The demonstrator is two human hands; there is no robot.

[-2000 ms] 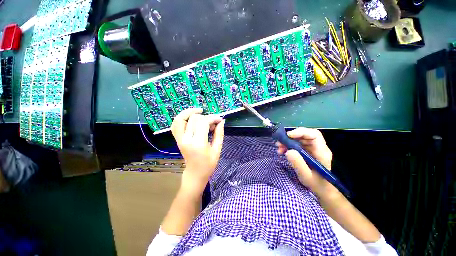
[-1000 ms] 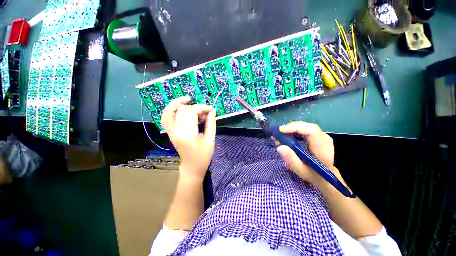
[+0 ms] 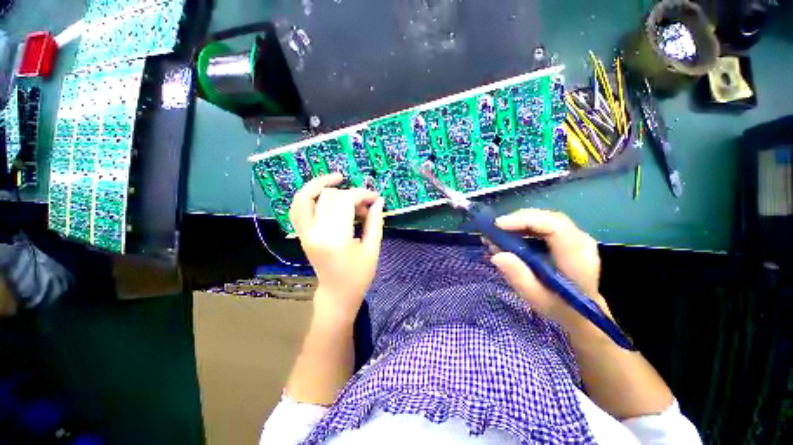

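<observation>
A long green PCB panel (image 3: 452, 139) with pale edge rails lies slanted at the bench's front edge. My right hand (image 3: 548, 261) holds the dark blue soldering iron (image 3: 556, 280), its metal tip over the middle of the panel. My left hand (image 3: 337, 239) is at the panel's front edge, left of the iron, thumb and fingers pinched on the thin solder wire (image 3: 265, 243). The wire loops below the bench edge from the green-rimmed solder reel (image 3: 228, 71). Its end at my fingertips is hard to make out.
A black plate (image 3: 374, 52) lies behind the panel. Yellow and silver rods (image 3: 600, 117), a slim grey tool (image 3: 661, 143), a brownish pot (image 3: 674, 48) and a sponge tray (image 3: 729, 83) stand right. Paler PCB panels (image 3: 96, 156) lie far left. Cardboard (image 3: 252, 348) is below the bench edge.
The view has shifted, so the bench things sit farther right. The iron tip and the solder wire came together over the panel's middle one second ago; now my left fingers are slightly farther from the tip.
</observation>
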